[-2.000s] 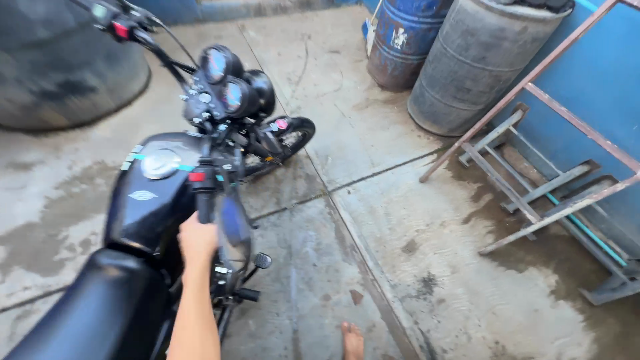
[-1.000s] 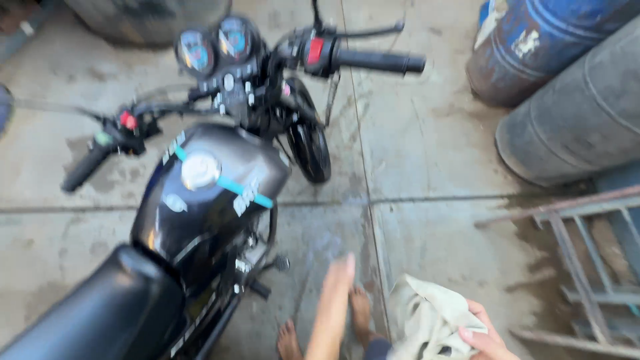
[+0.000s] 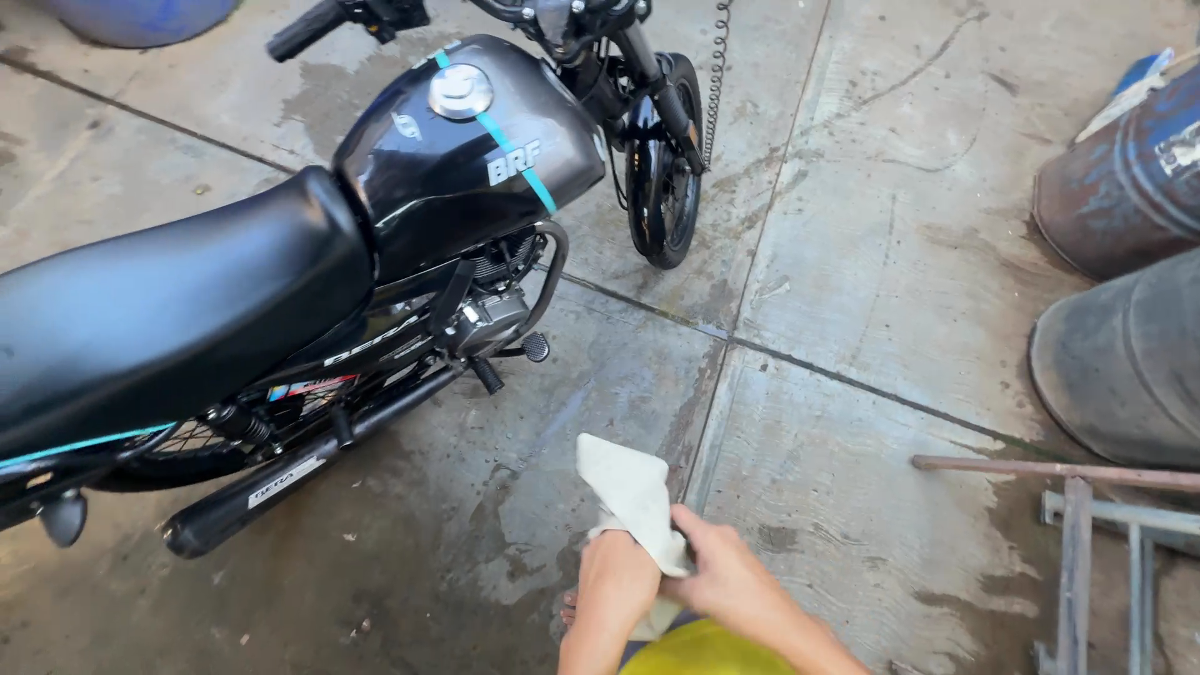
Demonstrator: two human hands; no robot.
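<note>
A pale cloth (image 3: pixel 628 478) hangs in front of my body, folded and bunched. My left hand (image 3: pixel 619 572) is closed on it, with the fingers partly hidden by the fabric. My right hand (image 3: pixel 717 562) grips its right edge between thumb and fingers. Ahead and to the left stands a black motorcycle, seen with its grey-black fuel tank (image 3: pixel 422 197), silver fuel cap (image 3: pixel 460 91), long black seat (image 3: pixel 187 300) and black exhaust silencer (image 3: pixel 272 492). Neither hand touches the motorcycle.
Metal frames (image 3: pixel 1078 562) lie at the lower right. A blue, rusty drum (image 3: pixel 1116 187) and a grey drum (image 3: pixel 1125 366) stand on the right. The motorcycle's front wheel (image 3: pixel 664 187) rests on concrete with wet patches. A blue container (image 3: pixel 145 14) is at the upper left.
Two seconds ago one hand was at the handlebar grip. One second ago the right hand held the cloth and the left was apart from it; now both hands hold it. The view has shifted.
</note>
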